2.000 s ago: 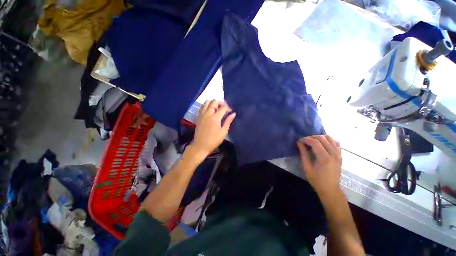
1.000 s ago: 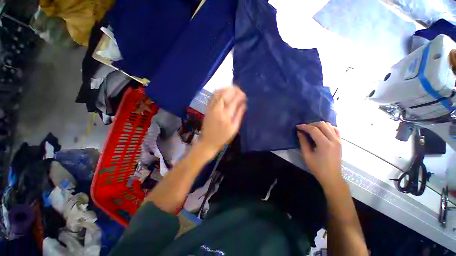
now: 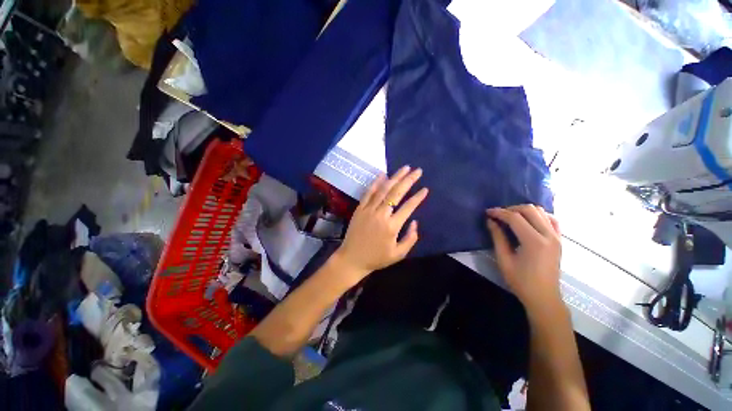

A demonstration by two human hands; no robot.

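Observation:
A navy cut panel (image 3: 461, 152) with a curved notch on its upper right side lies flat on the white table (image 3: 594, 136), its lower end at the front edge. My left hand (image 3: 384, 221) rests on the panel's lower left edge, fingers spread, a ring on one finger. My right hand (image 3: 526, 245) is at the lower right corner, thumb and fingertips together on the cloth edge; some cloth there is hidden under the fingers. The long navy cloth piece (image 3: 321, 112) lies just left of the panel and hangs over the table's left edge.
The white sewing machine head (image 3: 682, 144) stands at the right. Black-handled shears (image 3: 674, 301) and a slim metal tool (image 3: 717, 349) lie below it. A printed ruler (image 3: 598, 305) runs along the front edge. A red basket (image 3: 197, 253) with scraps is below left; cloth piles (image 3: 112, 321) lie on the floor.
My left hand has lifted blurred off the cloth and come down again on the panel's lower left with fingers spread. My right hand stays at the right corner. The whole view has shifted slightly.

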